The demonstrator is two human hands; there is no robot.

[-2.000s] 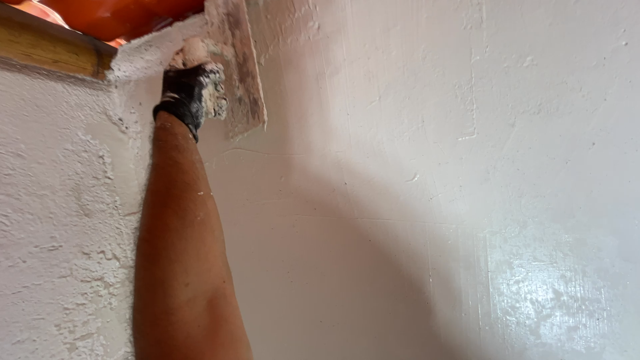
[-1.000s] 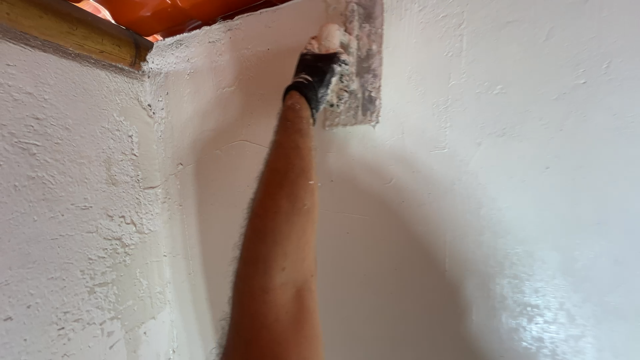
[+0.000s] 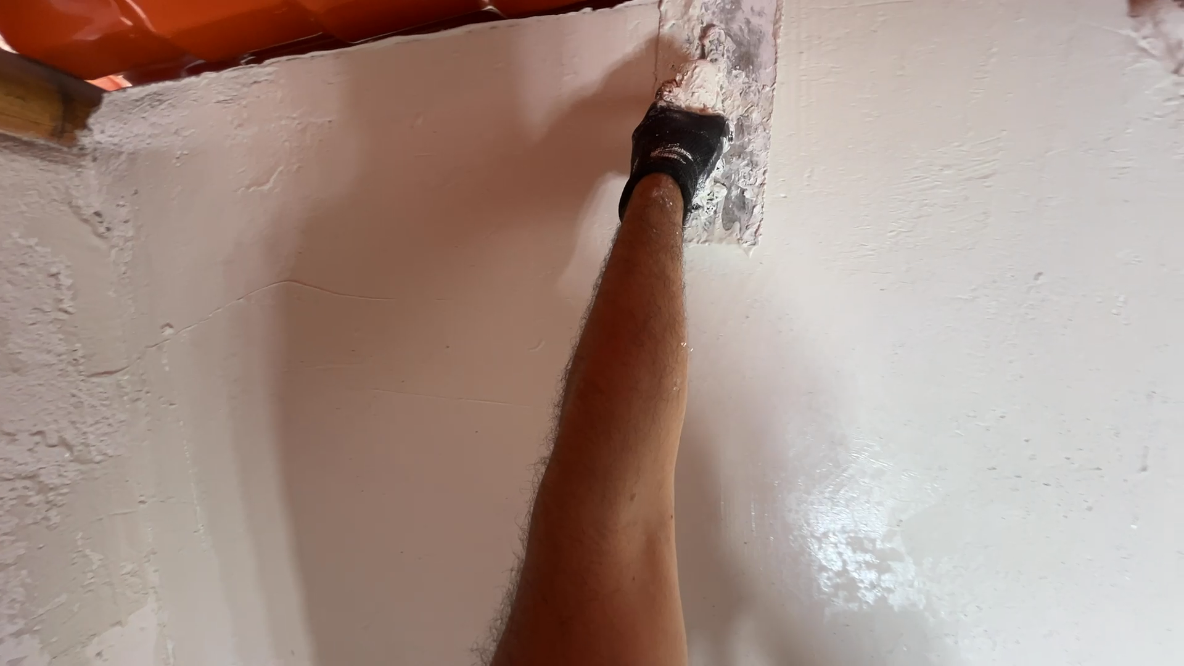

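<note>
My right hand [image 3: 680, 129], in a black glove with pale plaster caked over the fingers, is closed around the handle of a plastering trowel [image 3: 745, 139]. The handle itself is hidden by the hand. The trowel's long blade stands nearly upright against the white plastered wall [image 3: 462, 361], smeared with plaster, and its top runs out of view. My bare forearm reaches up from the bottom edge of the view. My left hand is out of view.
Orange roof tiles [image 3: 370, 18] run above the wall's top edge at the upper left. A wooden beam [image 3: 42, 102] ends at the corner, above a rougher adjoining wall [image 3: 46, 370]. A thin crack [image 3: 231, 301] crosses the plaster left of my arm.
My right hand and the trowel have moved right along the wall, away from the corner by the beam. The view has shifted right as well.
</note>
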